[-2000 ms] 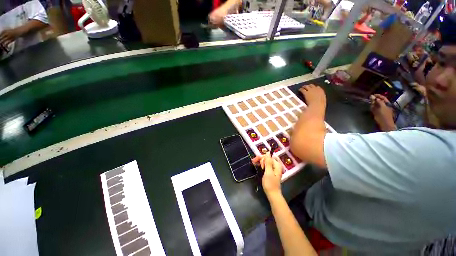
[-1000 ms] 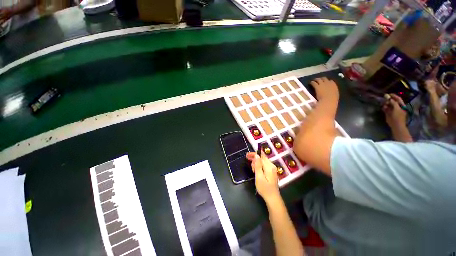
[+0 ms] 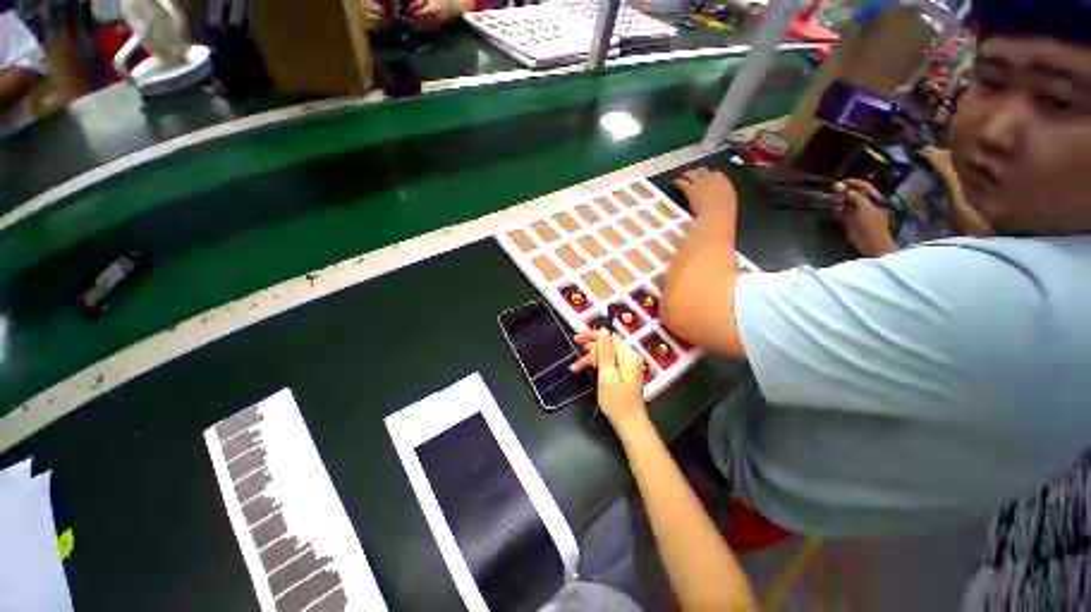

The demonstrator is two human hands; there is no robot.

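Observation:
My right hand (image 3: 619,373) reaches in from the bottom right over the near edge of a white compartment tray (image 3: 540,262). It is closed on a thin black pen-like tool (image 3: 611,316), probably tweezers; its tip is too small to make out. The tray holds several red-and-black parts with gold centres (image 3: 659,348) in its near pockets; the other visible pockets show tan bottoms. A glossy smartphone (image 3: 543,354) lies flat left of my hand, beside the tray. My left hand is not in view.
A strip with grey pieces (image 3: 284,543) and a black adhesive sheet (image 3: 488,502) lie on the bench. White papers (image 3: 30,544) are at left. A neighbour's arm (image 3: 704,277) crosses the tray from the right. The green belt (image 3: 347,191) carries a small dark unit (image 3: 110,282).
The view has shifted and tilted up, showing more of the neighbour. My right hand stays by the tray's near edge with the black tool. The neighbour's arm still lies across the tray.

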